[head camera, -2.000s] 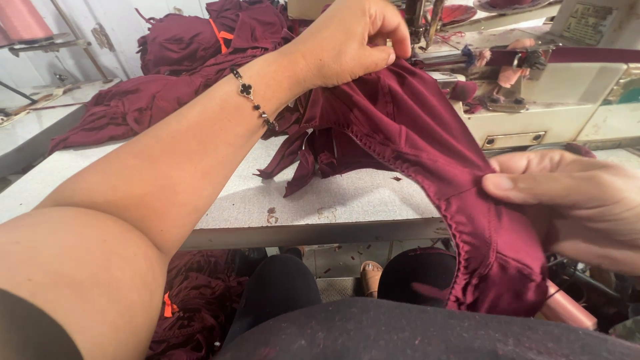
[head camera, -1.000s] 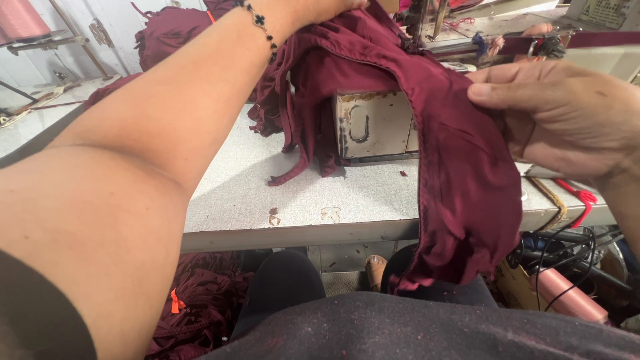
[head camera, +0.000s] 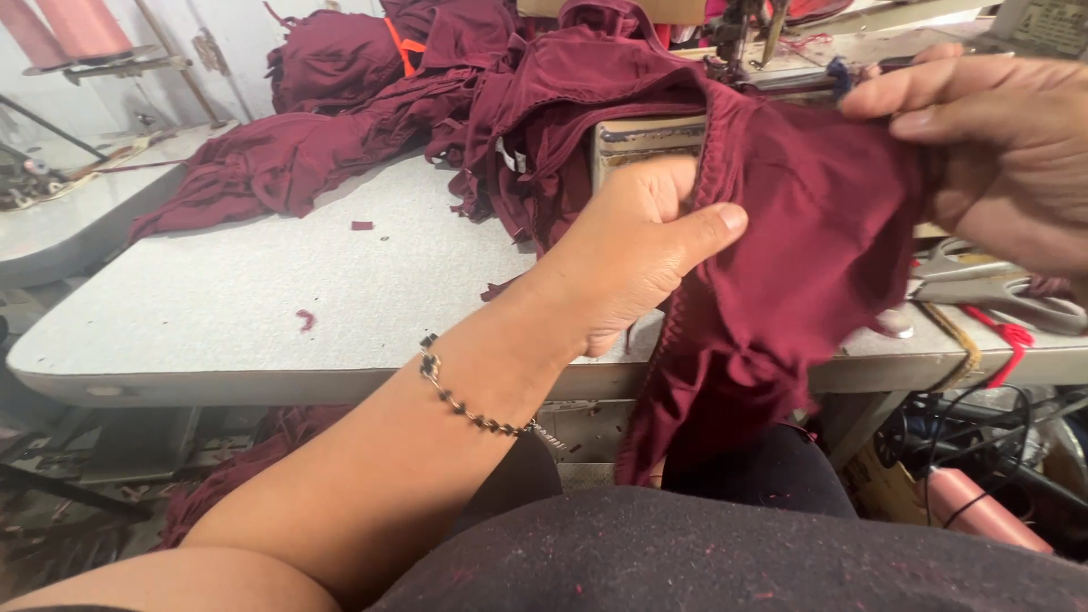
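Note:
A maroon fabric garment (head camera: 790, 229) with gathered, stitched edging hangs over the near edge of the sewing table. My left hand (head camera: 659, 238), a beaded bracelet on its wrist, pinches that edging between thumb and fingers. At the right, my right hand (head camera: 994, 144) holds the garment's upper right part, its fingertips partly blurred and the lower fingers hidden by cloth. The garment's upper part runs back over the beige machine bed (head camera: 650, 140) and joins more maroon cloth. Behind it stands the sewing machine's needle and presser area (head camera: 748, 42).
A heap of maroon garments (head camera: 340, 144) with an orange tie lies on the white table (head camera: 212, 297). Scissors (head camera: 1003, 289) and red and tan cords (head camera: 1007, 340) are at the right edge. Pink thread cones (head camera: 85, 30) stand upper left; another pink cone (head camera: 986, 510) lies lower right.
My left hand has come back from the far side by the machine to the garment's near edging. My right hand is still on the cloth, higher than two seconds ago.

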